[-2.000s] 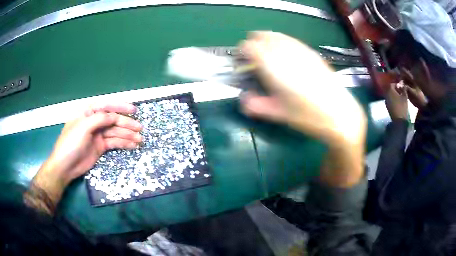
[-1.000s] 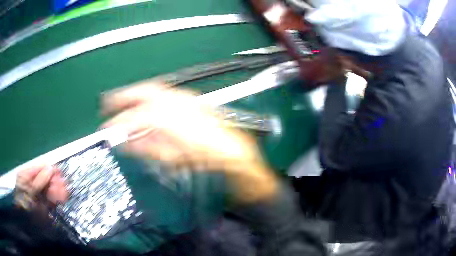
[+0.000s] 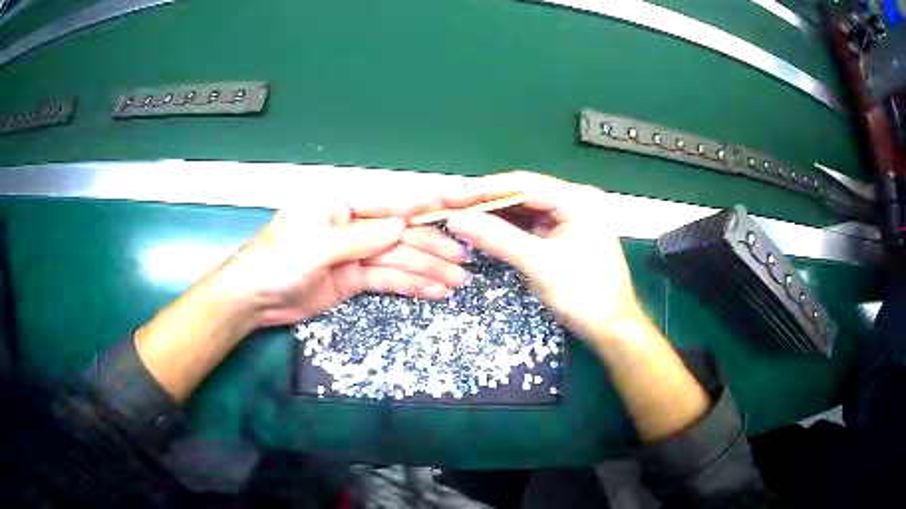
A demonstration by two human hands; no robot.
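My left hand (image 3: 343, 260) is palm up over the left part of the parts tray, fingers loosely curled, thumb by the stick's tip. Whether it holds small parts cannot be told. My right hand (image 3: 581, 260) pinches a thin yellow-tan stick, perhaps tweezers (image 3: 497, 204), between thumb and fingers; it points left to my left fingertips. Below both hands, the black parts tray (image 3: 427, 401) bears a loose heap of tiny silvery-white metal parts (image 3: 437, 348). The hands hide the tray's far edge.
A tilted stack of fixtures (image 3: 747, 278) stands right of the tray. Beyond the metal guide rail (image 3: 129, 179), fixture strips lie on the green conveyor belt (image 3: 417, 89): one at left (image 3: 191, 99), part of another at the far left edge, and a row at right (image 3: 685, 147).
The view has swung back left from the person at right. My right hand, blurred and reaching before, is now beside my left hand over the tray. The fixture stack now shows clearly.
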